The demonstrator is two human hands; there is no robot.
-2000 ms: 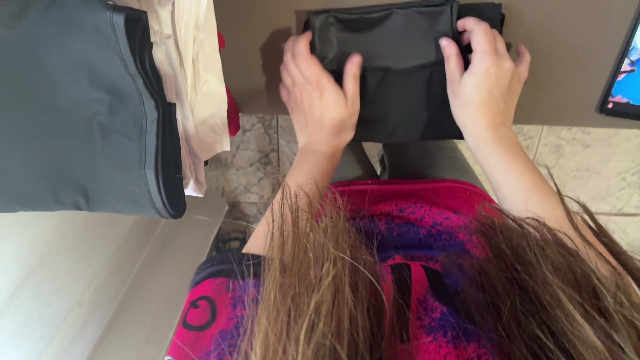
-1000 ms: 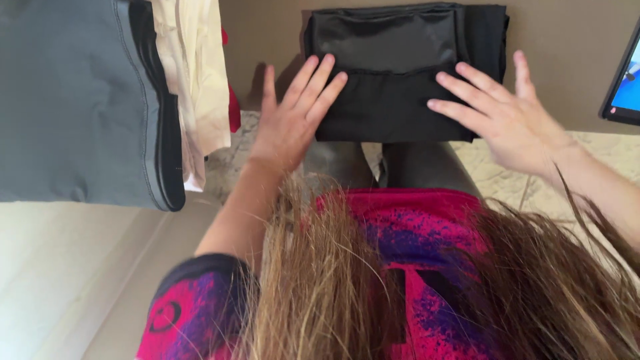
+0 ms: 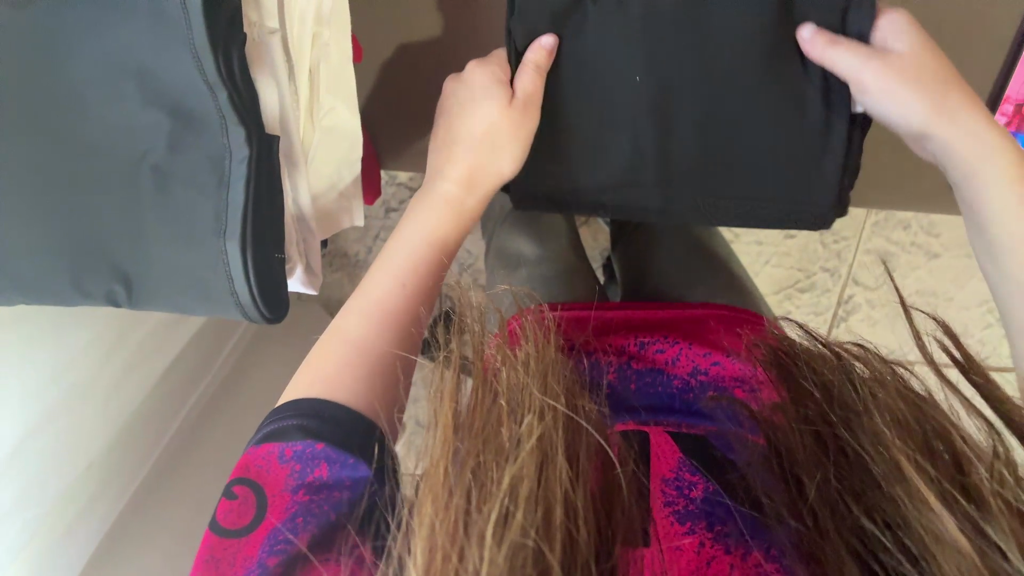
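A folded black cloth item (image 3: 680, 112), probably a garment, lies at the top centre, its near edge reaching the edge of the brown surface. My left hand (image 3: 488, 120) grips its left side, thumb on top and fingers out of sight beneath. On the right side my right hand (image 3: 904, 76) holds the edge the same way, thumb over the top and fingers hidden behind the layers. A small whitish bit shows at the fold beside the right hand.
At the left, a stack of folded dark grey fabric (image 3: 112, 152) and cream cloth (image 3: 312, 120) overhangs the surface, with a red piece (image 3: 370, 168) beside it. The brown table (image 3: 920, 180) ends above the tiled floor. A screen edge (image 3: 1014, 104) shows at far right.
Both hands have gone from lying spread on the black cloth to gripping its sides. The shiny panel that showed on top earlier is out of sight; a plain matte face shows now.
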